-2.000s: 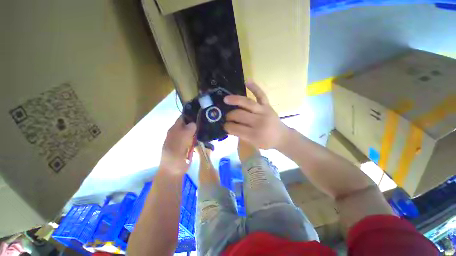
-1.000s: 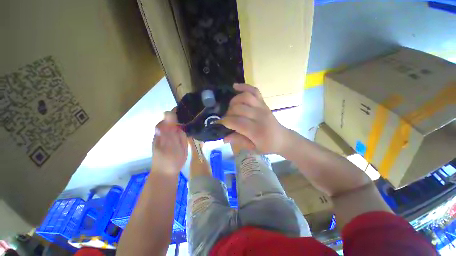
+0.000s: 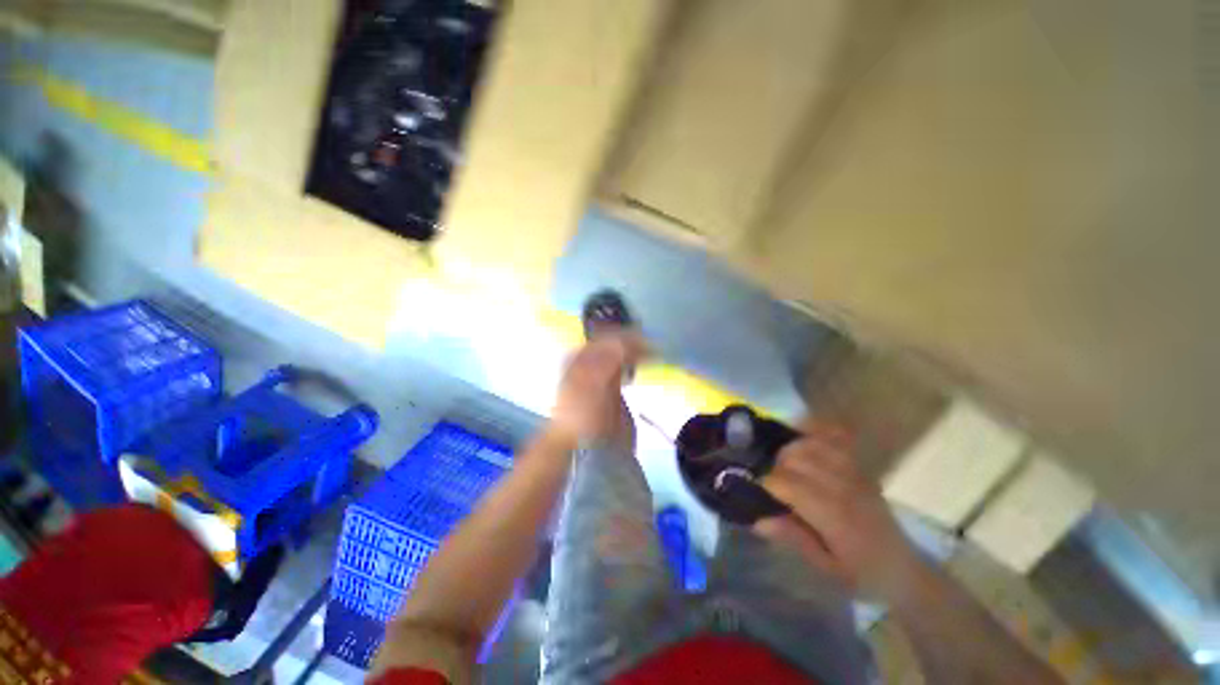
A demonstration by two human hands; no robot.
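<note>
A black camera module with a grey cylinder and a pale ring is held in my right hand, its fingers on the module's right side. My left hand is in front of me, apart from the module and blurred. A small dark object shows just beyond its fingers; whether my hand holds it or it is my shoe behind, I cannot tell. An open carton with black modules inside stands at the upper left.
Blue plastic crates and a blue trolley-like frame are on the floor at left. A person in red is at the lower left. Large cardboard fills the upper right, with smaller boxes below. Yellow floor lines show.
My view has swung, so the open carton now lies upper left. My left hand has come away from the module, which stays in my right hand and now appears further right.
</note>
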